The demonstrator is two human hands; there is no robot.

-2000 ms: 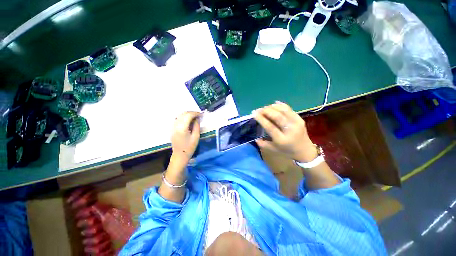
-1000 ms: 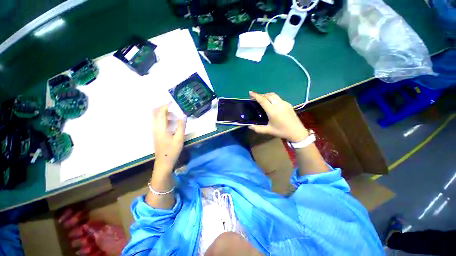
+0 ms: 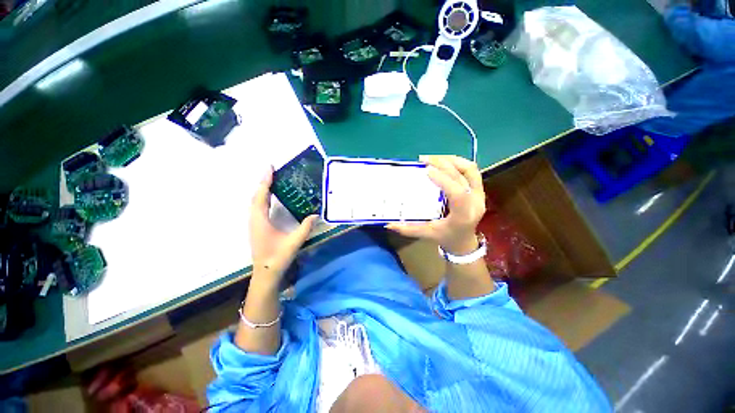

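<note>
My right hand [image 3: 453, 202] holds a smartphone [image 3: 383, 191] sideways by its right end, with a bright white screen facing up. The phone's left edge overlaps a black square housing with a green board [image 3: 296, 184] at the right edge of the white sheet [image 3: 185, 210]. My left hand [image 3: 274, 230] is at that housing's left and lower edges, thumb and fingers spread around it; it seems to grip it. Another black housing with a white label [image 3: 205, 115] lies at the top of the sheet.
Loose green boards [image 3: 101, 196] and black modules lie at left. More modules [image 3: 326, 93], a white pad [image 3: 385, 93], a corded white fan [image 3: 439, 68] and a clear plastic bag [image 3: 592, 68] lie beyond. Open cartons [image 3: 556, 214] are below the bench edge. A person's blue sleeve [image 3: 701, 40] shows at upper right.
The phone screen has gone from dark to white, and the phone has moved left over the housing's edge. My left hand has come to the housing, which is turned. The view has shifted.
</note>
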